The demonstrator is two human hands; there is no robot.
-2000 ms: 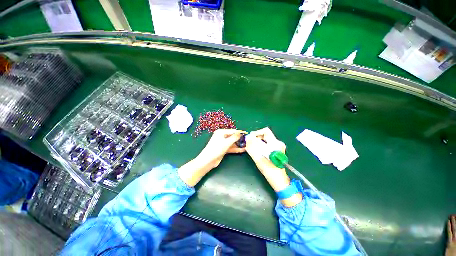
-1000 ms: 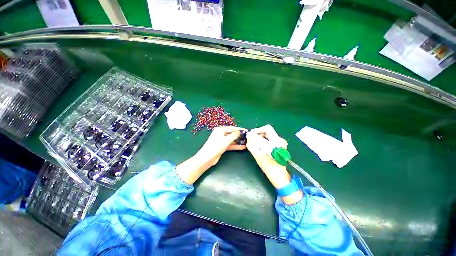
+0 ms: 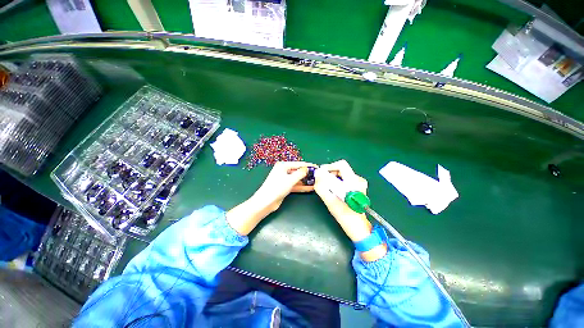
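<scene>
My left hand (image 3: 280, 186) holds a small glossy black housing (image 3: 309, 176) between thumb and fingers, near the middle of the view. My right hand (image 3: 339, 184) is against it and holds a syringe like a pen; its green cap (image 3: 357, 201) shows at the back, with a clear hose (image 3: 410, 248) running over the right sleeve. The syringe tip is too small to see. A pile of tiny red parts (image 3: 274, 151) lies just beyond my left hand. A clear blister tray (image 3: 137, 160) with black pieces in its pockets lies to the left.
A crumpled white wipe (image 3: 228, 147) lies between tray and pile. A larger white paper (image 3: 419, 187) lies right of my hands. Two dark pieces lie on the belt, one at upper right (image 3: 426, 127) and one farther right (image 3: 554, 170). Stacked trays (image 3: 45, 112) stand far left. A blue sleeve (image 3: 568, 307) shows at lower right.
The two dark pieces on the right have shifted left along the belt. A blue sleeve has appeared at the lower right edge. My hands have barely moved and keep their holds.
</scene>
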